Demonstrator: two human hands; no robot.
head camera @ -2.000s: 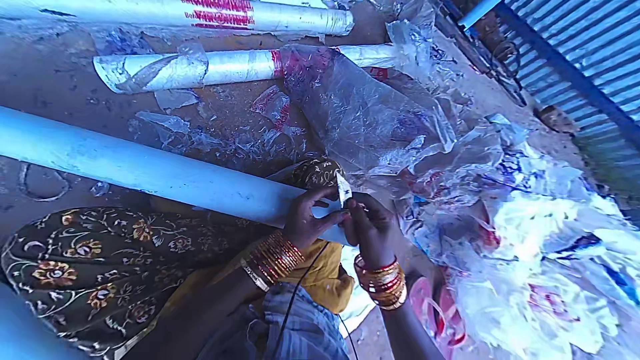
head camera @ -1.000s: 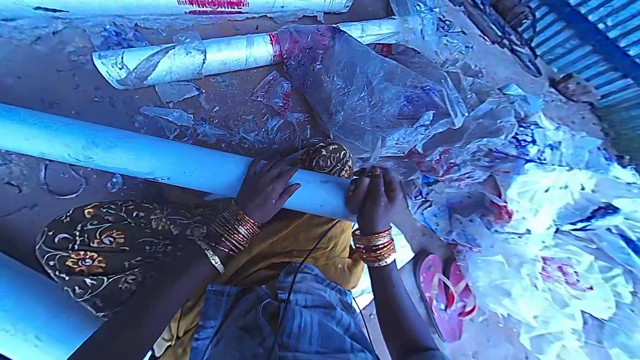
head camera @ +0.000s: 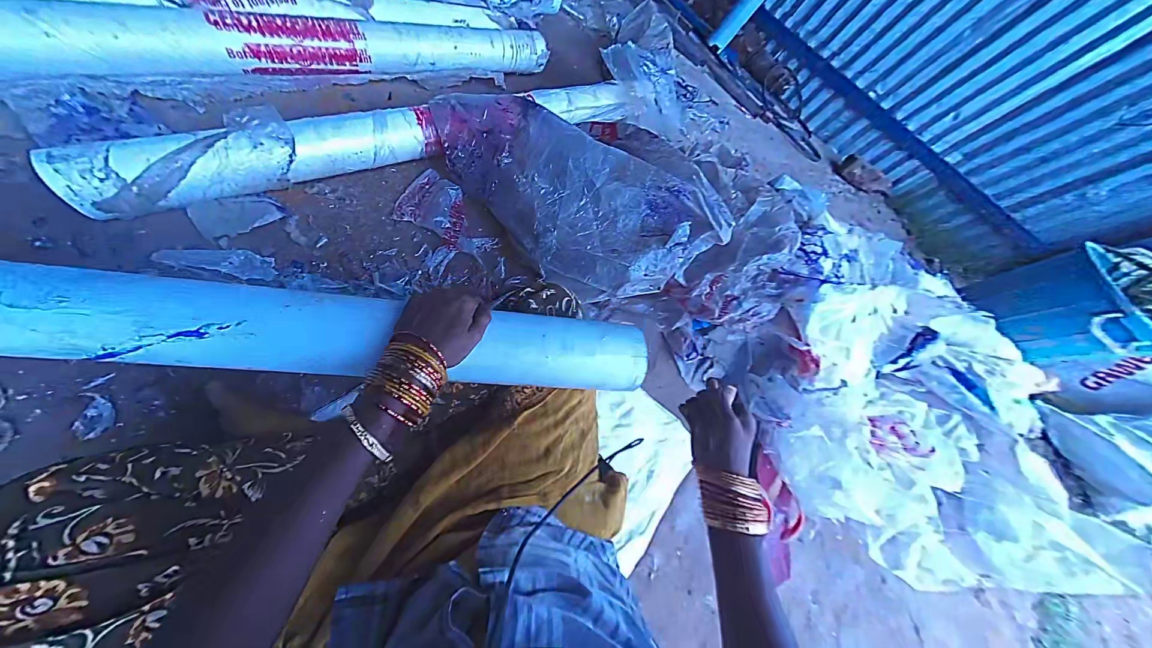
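Note:
A long pale roll or pipe [head camera: 225,324] lies across my lap, with a blue mark on its left part. My left hand [head camera: 445,324], with bangles and a metal wristband, rests curled over the roll; whether it grips anything is unclear. My right hand [head camera: 720,414], also with bangles, is beyond the roll's right end and apart from it, its fingers bent beside the plastic film heap; what it may hold is hidden. Under the roll, patterned dark cloth [head camera: 162,504] and mustard cloth [head camera: 504,450] cover my legs.
Another roll with torn clear film [head camera: 351,144] lies ahead, and a printed roll [head camera: 432,47] behind it. Crumpled plastic film [head camera: 909,423] covers the ground at right. A corrugated metal wall [head camera: 945,90], a blue container [head camera: 1035,288] and a pink sandal [head camera: 776,513] are also in view.
My right hand has left the roll's end and moved right, toward the film heap. My left hand, near that end two seconds ago, is now farther back on the roll.

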